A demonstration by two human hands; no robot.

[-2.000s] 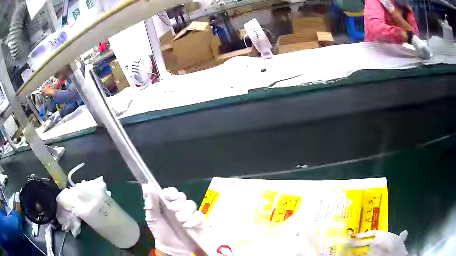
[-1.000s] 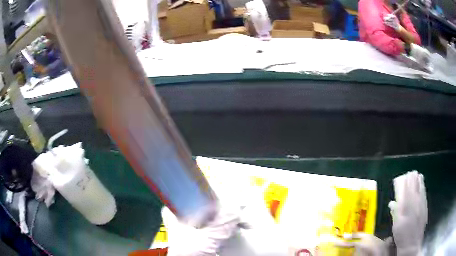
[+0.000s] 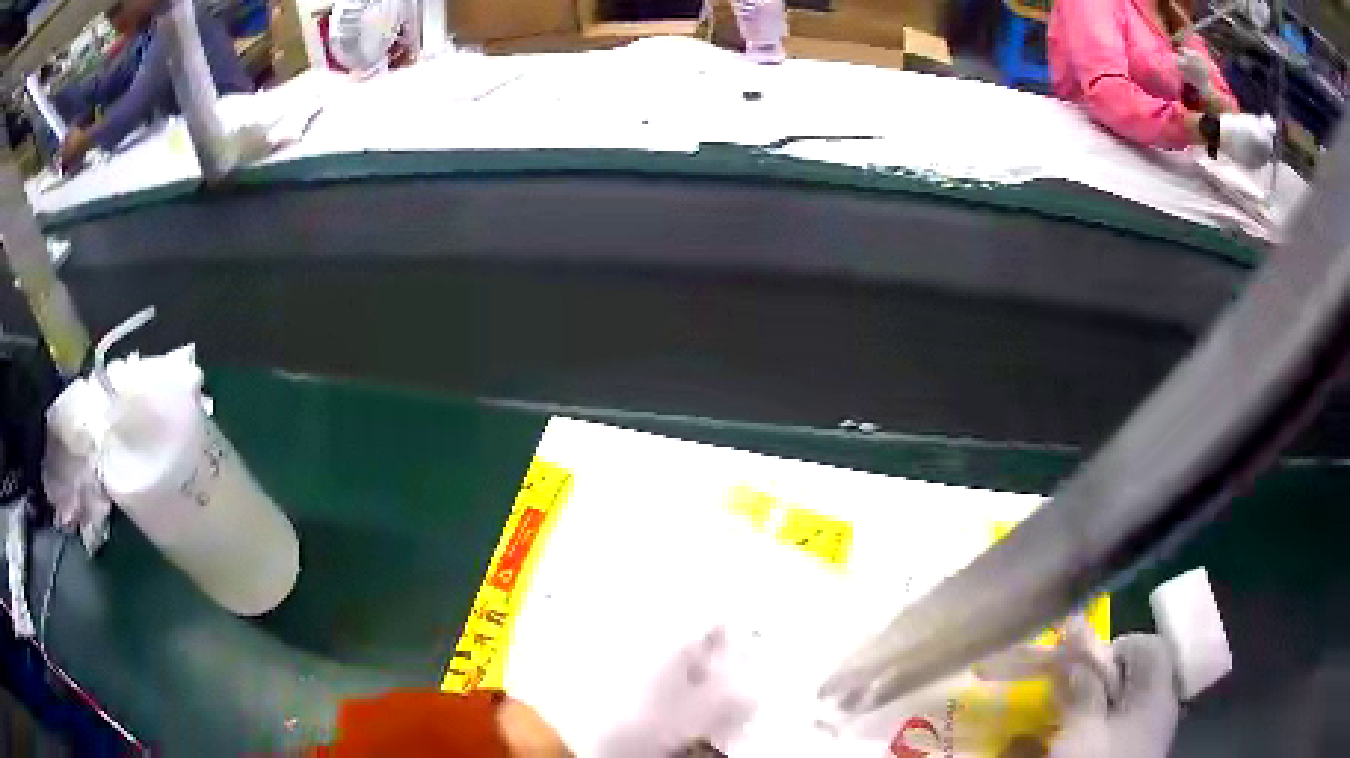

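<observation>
A desk lamp's long arm [image 3: 1103, 511] slants from the printed sheet up to the right edge, blurred by motion. Its pale lower end is over the white and yellow sheet [image 3: 637, 504]. My left hand [image 3: 689, 696], in a white glove, is left of that end, washed out against the sheet; its grip is unclear. My right hand [image 3: 1133, 703], also gloved, is blurred at the sheet's lower right, below the lamp arm. A small white block [image 3: 1192, 629] is beside its fingers; whether it is held is unclear. The lamp base cannot be made out.
A cloudy wash bottle [image 3: 207, 504] stands at left with a crumpled white cloth [image 3: 74, 467] beside it. A dark conveyor belt [image 3: 637, 319] runs across behind the green bench. Beyond is a white-covered bench [image 3: 592, 111] with a person in pink [image 3: 1118, 67] and another at far left.
The lamp arm has swung from leaning up-left to leaning up-right. The view has tilted down and turned. The small white block now shows plainly at right.
</observation>
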